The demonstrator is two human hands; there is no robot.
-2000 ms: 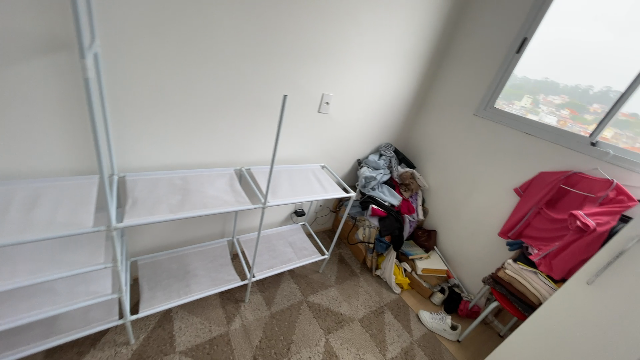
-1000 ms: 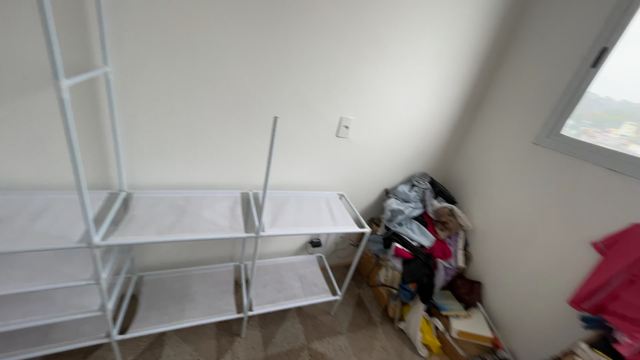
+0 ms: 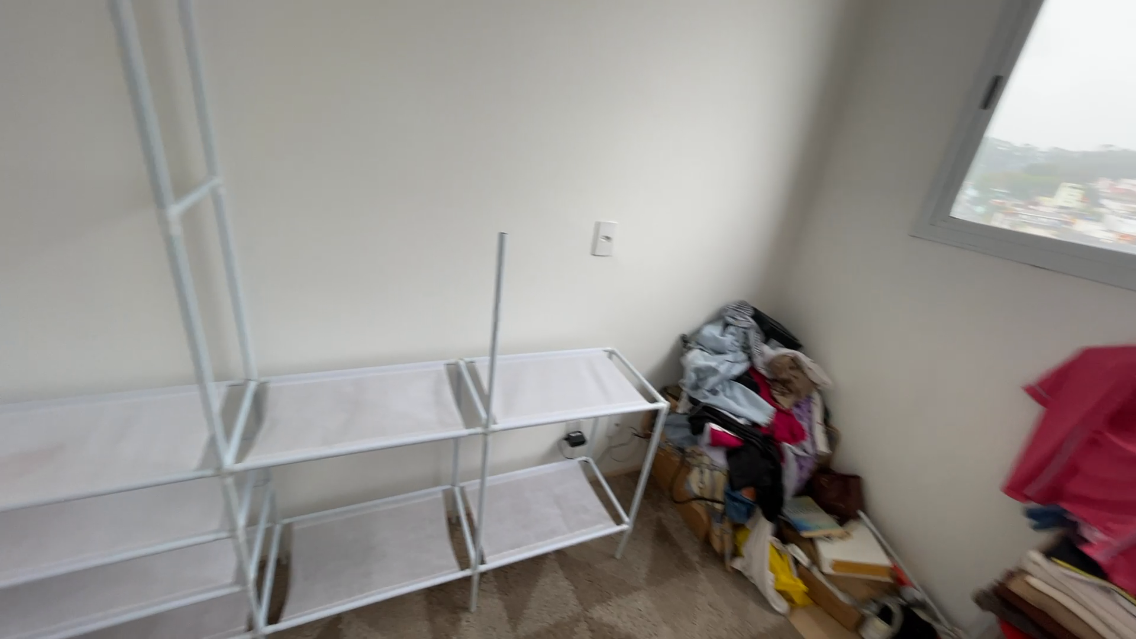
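Neither my left hand nor my right hand shows in the head view. A white metal-tube shelving rack [image 3: 355,448] with pale fabric shelves spans the left and middle, against the wall. One upright tube [image 3: 497,311] rises from its front edge, its top end joined to nothing. Further left, a taller pair of uprights [image 3: 182,222] linked by a short crossbar reaches past the top of the view. The upper fabric shelf [image 3: 559,386] at the right end bears nothing, and a lower one [image 3: 541,510] hangs beneath it.
A heap of clothes [image 3: 737,373] fills the corner, with books [image 3: 856,550] and a yellow bag [image 3: 785,577] at its foot. At right, a pink garment [image 3: 1083,435] hangs above folded clothes [image 3: 1065,586]. A window [image 3: 1056,177] is set in the right wall. Patterned carpet [image 3: 603,595] covers the floor.
The view has swung, so the rack's tall uprights show more and the folded clothes at right show less. Nothing in the room has plainly moved.
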